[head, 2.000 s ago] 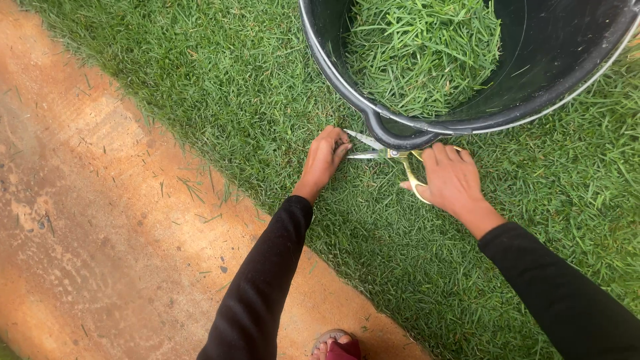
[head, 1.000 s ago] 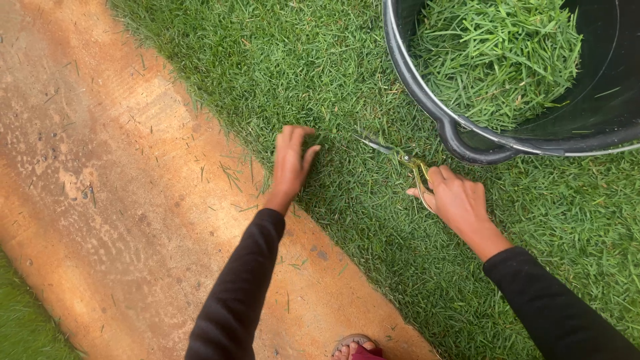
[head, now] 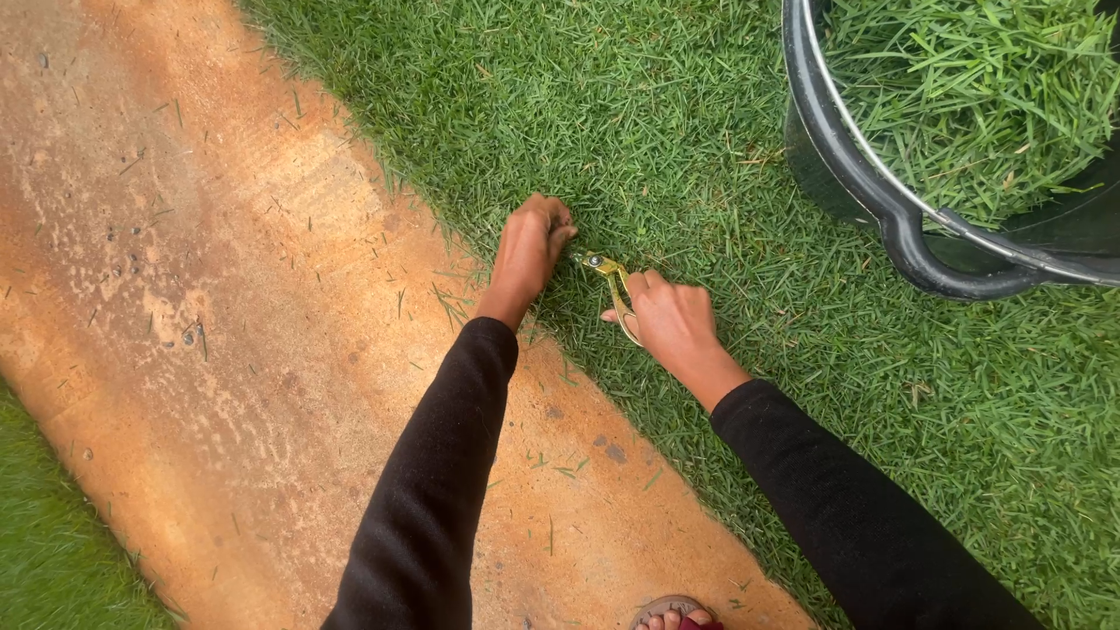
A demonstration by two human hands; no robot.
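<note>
My right hand (head: 672, 322) grips the gold-coloured handles of a pair of scissors (head: 616, 278) low over the lawn (head: 744, 219). The pivot screw shows, while the blades are mostly hidden in the grass near my left fingertips. My left hand (head: 529, 248) is just left of the scissors at the lawn's edge, fingers curled and thumb drawn toward them; whether grass is pinched between them cannot be told. At the upper right stands a black plastic bucket (head: 831, 140) with a metal handle along its rim, holding cut grass (head: 971, 105).
An orange-brown concrete strip (head: 262, 350) runs diagonally beside the lawn, with scattered grass blades and small stones on it. More grass (head: 61, 525) borders it at the lower left. A sandalled foot (head: 674, 612) is at the bottom edge.
The view has shifted, with the bucket now farther right. My left fingers, spread a second ago, have curled in, and the scissors and my left hand are closer together.
</note>
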